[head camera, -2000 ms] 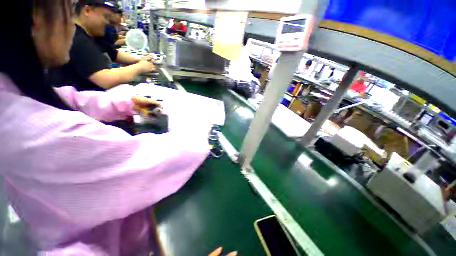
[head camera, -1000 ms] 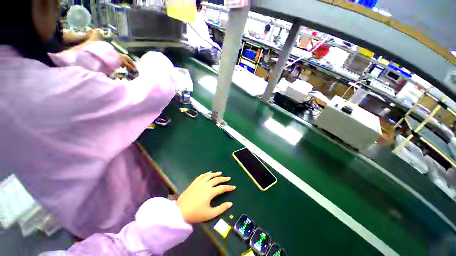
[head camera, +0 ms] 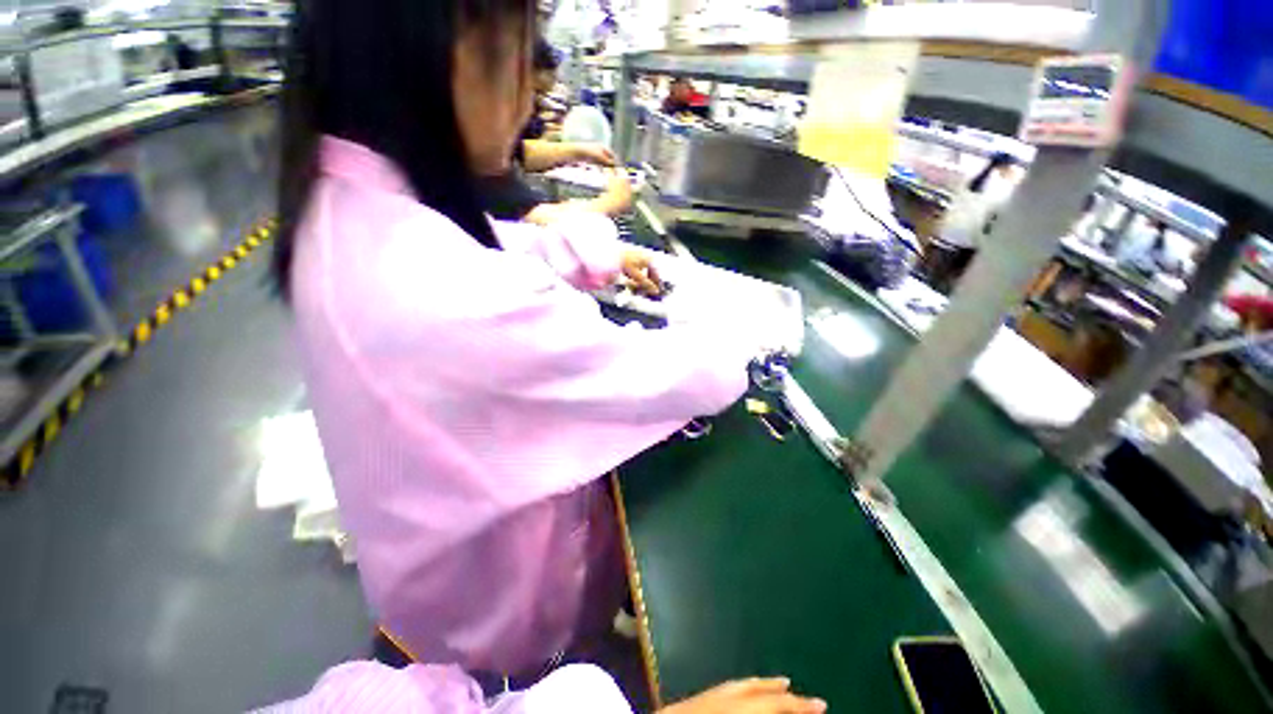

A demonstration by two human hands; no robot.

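Note:
My left hand [head camera: 747, 696] is at the bottom edge, cut off by it, over the near part of the green bench [head camera: 768, 558]. Its visible fingers are stretched out and nothing shows in them. My right hand is out of view. A smartphone [head camera: 945, 678] with a black screen and yellow-green rim lies to the right of the hand, partly cut off at the bottom. Small dark modules [head camera: 771, 419] with yellow bits lie farther up the bench by the neighbour's sleeve, too small to tell more.
A person in a pink smock [head camera: 489, 377] stands close at the left, arms over a white tray [head camera: 733, 300]. A pale metal rail [head camera: 949, 593] runs along the bench with a grey post [head camera: 963, 314]. A black-and-yellow floor line [head camera: 182, 300] is at far left.
The view has swung left and up since a second ago. My left hand and the phone now sit at the bottom edge, and the lit modules beside the hand are out of view.

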